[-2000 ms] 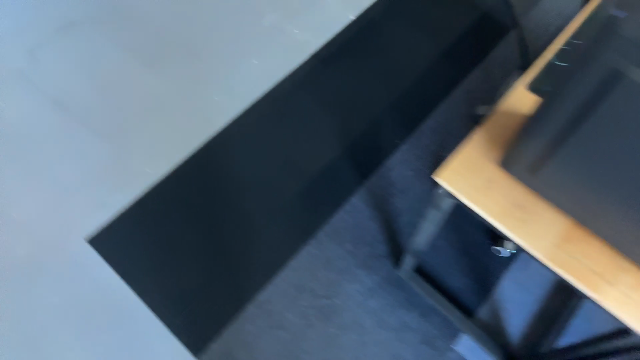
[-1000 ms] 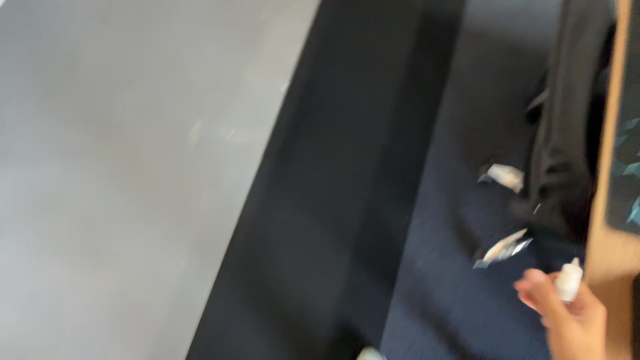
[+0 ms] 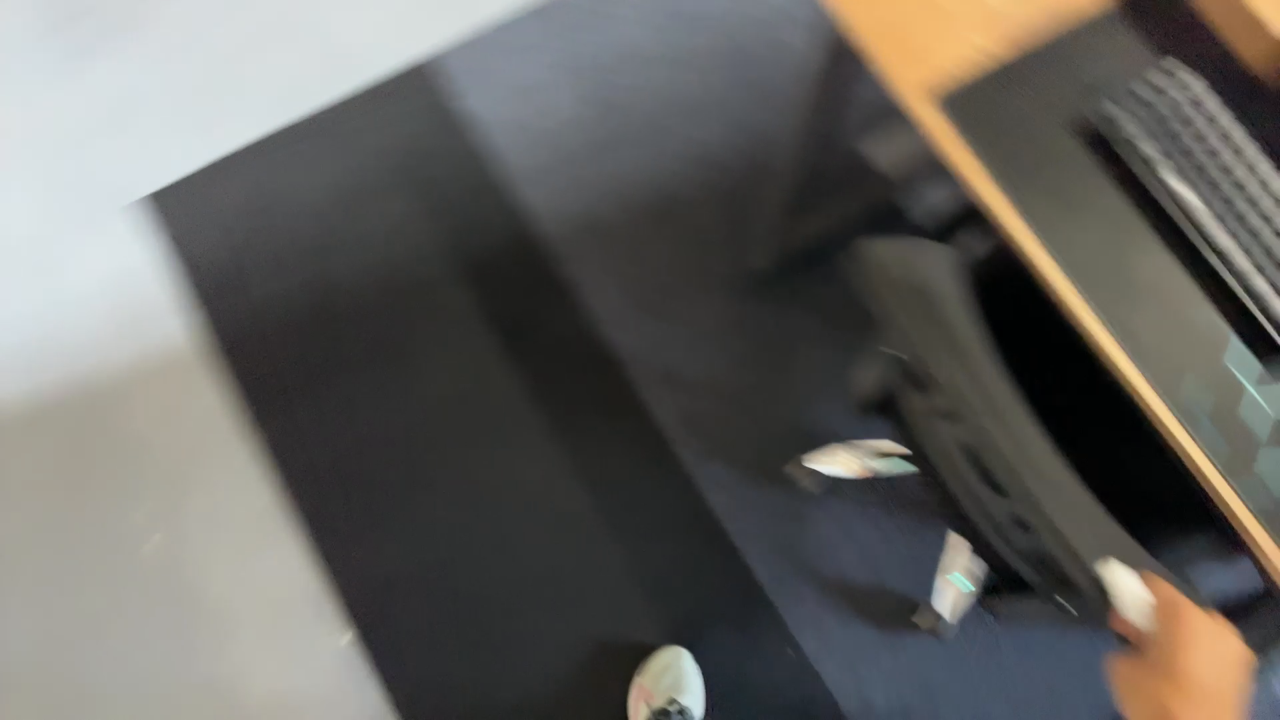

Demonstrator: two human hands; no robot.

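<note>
My right hand (image 3: 1180,645) is at the lower right, its fingers closed around a small white object (image 3: 1127,597), which looked like a small bottle a second ago. Motion blur hides its details. Directly up and left of the hand runs a long dark curved part (image 3: 1000,440), apparently of a chair, beside the wooden desk edge (image 3: 1075,300). My left hand is out of the picture.
A dark desk mat (image 3: 1110,230) bears a keyboard (image 3: 1200,180). Two pale things with teal patches, one higher (image 3: 855,460) and one lower (image 3: 957,580), lie low beside the chair part. A light shoe (image 3: 667,685) stands on a black mat (image 3: 400,400).
The view has swung strongly. My right hand, out of sight two seconds ago, came into view with the white object and still holds it. The keyboard has come into view.
</note>
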